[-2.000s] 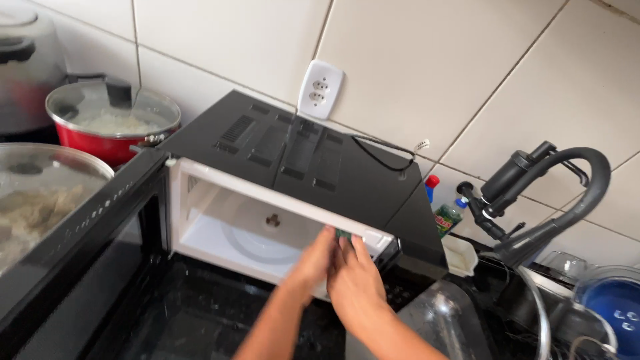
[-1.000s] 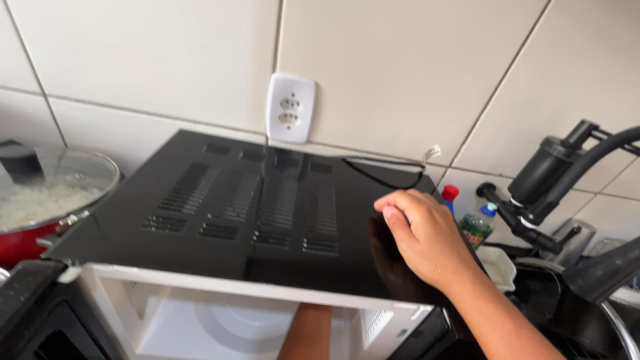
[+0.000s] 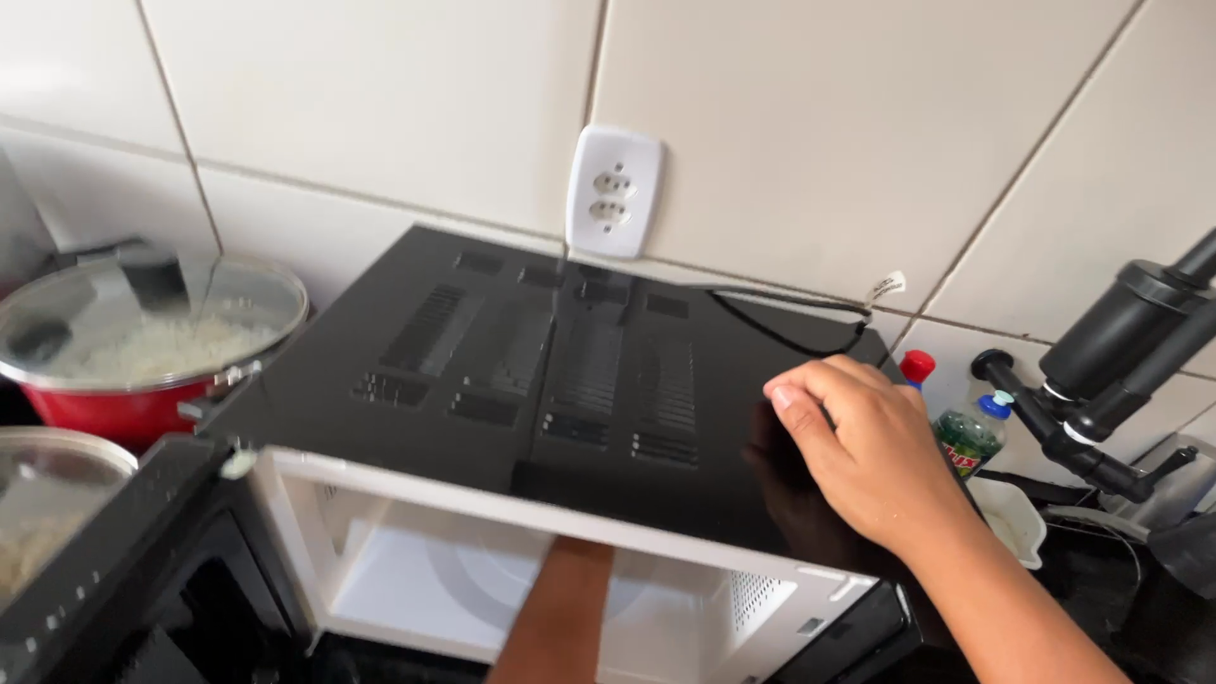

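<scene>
A black microwave oven [image 3: 532, 380] stands against the tiled wall with its door [image 3: 180, 570] swung out to the left. A forearm reaches into its white cavity [image 3: 408, 560]; my left hand at its end is hidden under the oven's top panel. Over the right part of that panel is my right hand [image 3: 845, 437], fingers bent together and thumb alongside, with no object seen in it. Whether it rests on the panel is hard to tell. The oven's black power cord [image 3: 788, 337] lies looped behind this hand, with a white tag [image 3: 888, 285].
A red pot [image 3: 123, 408] of rice under a glass lid and another lidded pan [image 3: 57, 513] are at the left. A white wall outlet [image 3: 616, 193] sits behind the oven. To the right are a green detergent bottle [image 3: 969, 437], a white container [image 3: 1007, 518] and a black faucet [image 3: 1111, 351].
Two seconds ago both hands were together at the front right edge of the cavity. Since then one has gone inside and my right hand has come over the top panel. The view has shifted.
</scene>
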